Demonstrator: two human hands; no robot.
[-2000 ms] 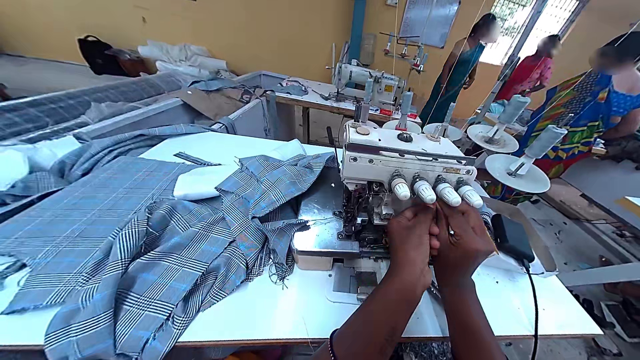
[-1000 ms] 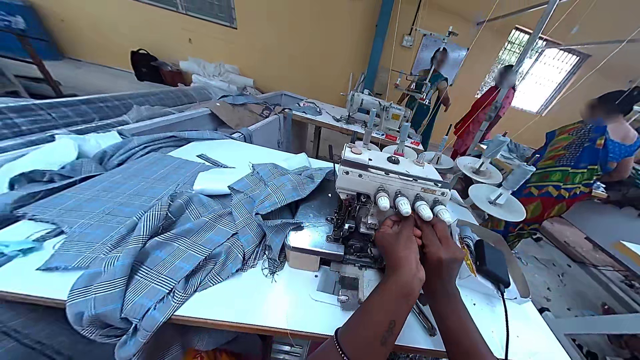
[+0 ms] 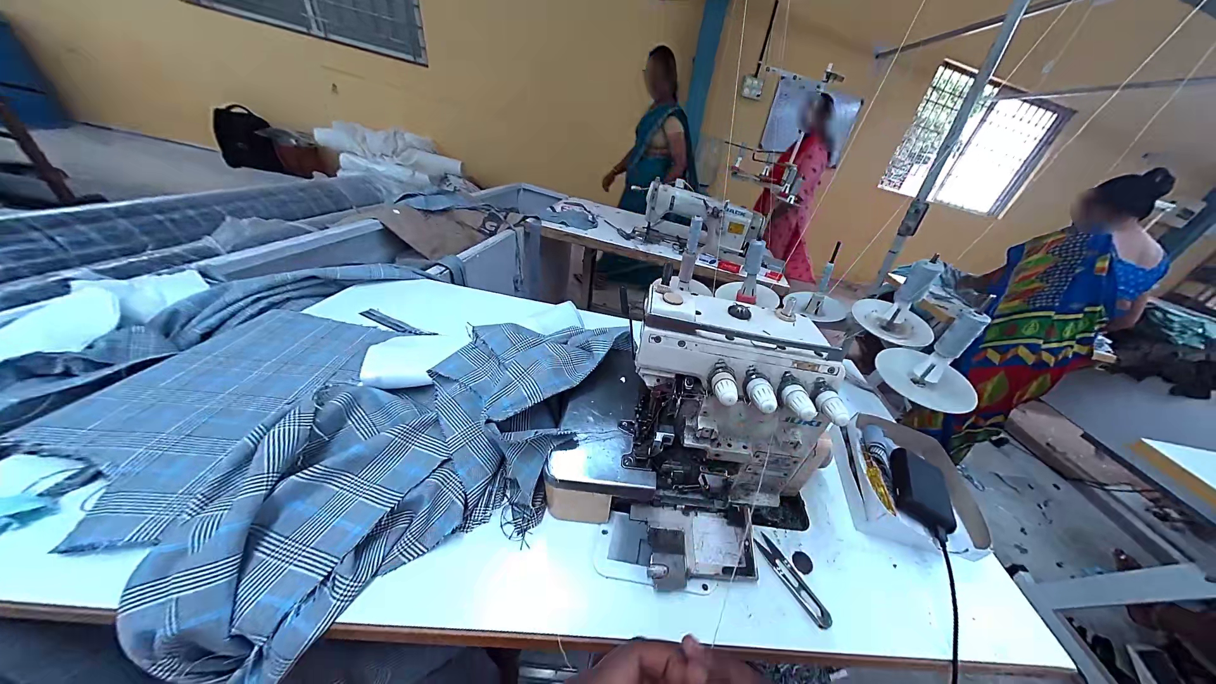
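Observation:
At the bottom edge, below the tabletop's front edge, my left hand [image 3: 638, 662] shows only in part, its fingers bent. A darker sliver against it may be my right hand; the frame cuts it off. A thin thread [image 3: 727, 594] runs down from the white overlock sewing machine [image 3: 736, 332] to near the fingertips; whether it is held cannot be told. The machine's lower front cover is open, with its inner parts bare and four white tension knobs above. Thread snips [image 3: 796, 581] lie right of the open cover. Grey-blue checked fabric [image 3: 332, 494] lies heaped left of the machine.
An open cardboard box [image 3: 869, 503] with a black adapter [image 3: 921, 489] on its rim stands at the right. Cone holders with thread [image 3: 926, 375] rise behind it. Another sewing machine [image 3: 698, 214] sits on a table behind. Several people are farther back, one at the right.
Both hands have left the machine's front below the tension knobs; the visible one is now low at the tabletop's front edge. The view has turned left. The people in the background have shifted.

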